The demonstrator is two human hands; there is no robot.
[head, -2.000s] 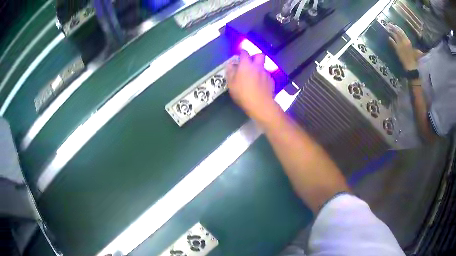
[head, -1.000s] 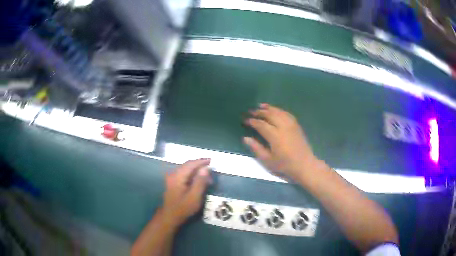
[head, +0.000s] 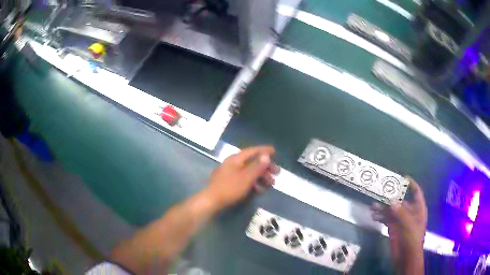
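Note:
A silver-grey four-fan module with four round finned discs is over the green belt and the bright rail, tilted down to the right. My right hand grips its right end, thumb and fingers around the edge. My left hand is above the rail, left of the module and apart from it, fingers loosely curled and slightly blurred, with nothing visible in it. A fan housing plate with four dark round cut-outs lies on the green worktop nearest me, below both hands.
A machine with a dark rectangular opening stands at upper left; a red push button and a yellow-based one are on its white rail. A violet lamp glares at right. More bars lie on the far belt at upper right.
The view has swung left to the machine. My right hand, empty a second ago, now holds a four-fan module. My left hand has moved up from beside the housing plate to the rail.

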